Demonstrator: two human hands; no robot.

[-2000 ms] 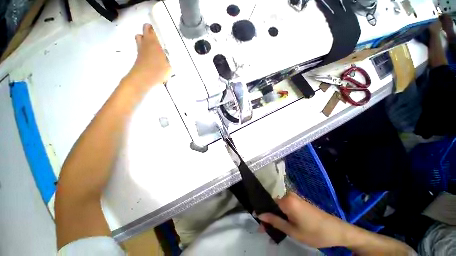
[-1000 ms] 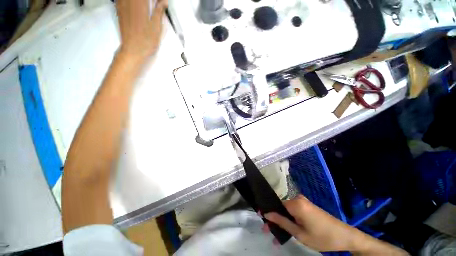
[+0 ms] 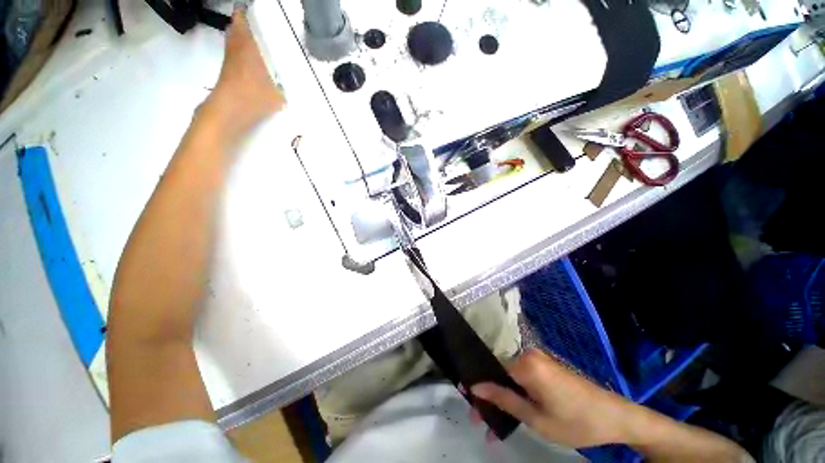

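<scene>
A black fabric strip (image 3: 466,348) runs from the small metal folder (image 3: 406,242) at the needle area, over the table's front edge, down to my right hand (image 3: 543,393). My right hand is closed around the strip below the edge. The strip narrows towards the folder. My left hand (image 3: 240,81) is behind and left of the white sewing machine head (image 3: 507,81). Its fingertips touch or nearly touch a narrower black band (image 3: 194,14) at the top edge; whether they grip it is unclear. The presser foot is hidden by the curved metal guard.
Red-handled scissors (image 3: 649,149), brown scraps (image 3: 604,184) and a short black bar (image 3: 550,149) lie right of the needle. A yellow-red tool (image 3: 508,168) is beside the needle area. Blue tape (image 3: 59,258) is at left. A blue crate (image 3: 570,321) stands below the table.
My left hand moved away behind the machine, then shifted to beside the narrow black band, which shows again at the top. My right hand stays on the strip. The camera view has shifted slightly.
</scene>
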